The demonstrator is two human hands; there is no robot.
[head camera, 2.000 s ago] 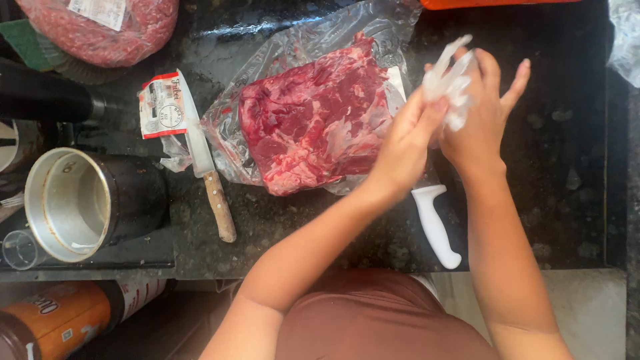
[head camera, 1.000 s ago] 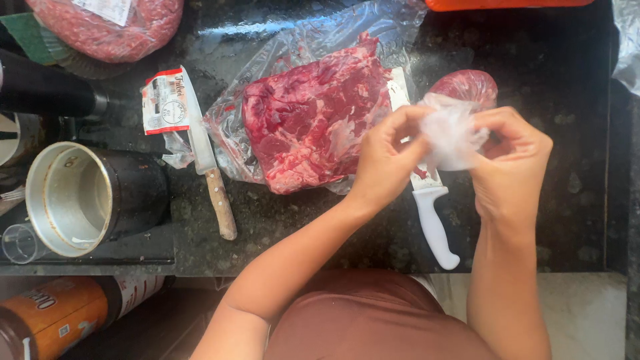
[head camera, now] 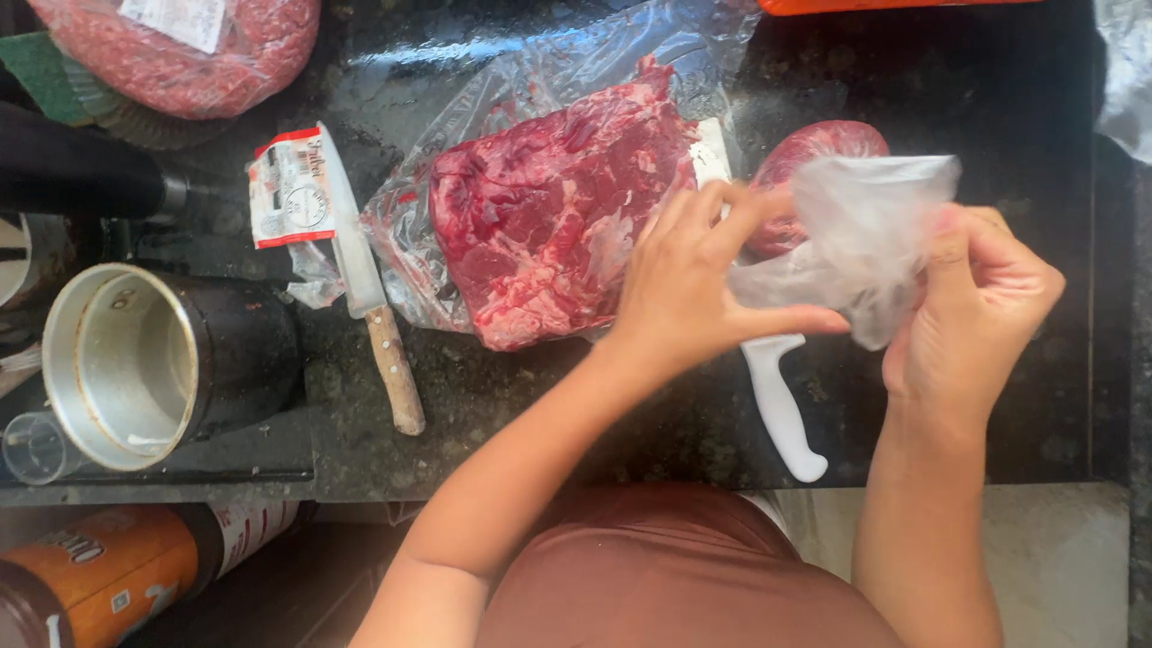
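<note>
My right hand (head camera: 963,297) pinches a thin clear plastic bag (head camera: 864,234). My left hand (head camera: 697,270) is at the bag's other side with thumb and fingers spread; whether it grips the film I cannot tell. Beside it lies a large slab of raw red meat (head camera: 558,207) on an opened clear plastic wrapper (head camera: 414,270). Behind the bag sits a smaller round packet of red meat (head camera: 823,148), partly hidden. A white-handled knife (head camera: 778,414) lies right of the slab, its blade partly covered by my left hand. A wooden-handled knife (head camera: 393,369) rests left of the slab.
A red-and-white label (head camera: 292,189) lies against the wooden-handled knife. At the left stand a metal pot (head camera: 117,369), a small clear cup (head camera: 36,447) and a black handle (head camera: 81,166). Wrapped ground meat (head camera: 207,63) is at the upper left, an orange edge (head camera: 900,5) at the top.
Two seconds ago both hands were close together on the bunched bag. They have moved apart, and the bag is more spread out. The smaller meat packet, hidden at first, now shows behind it.
</note>
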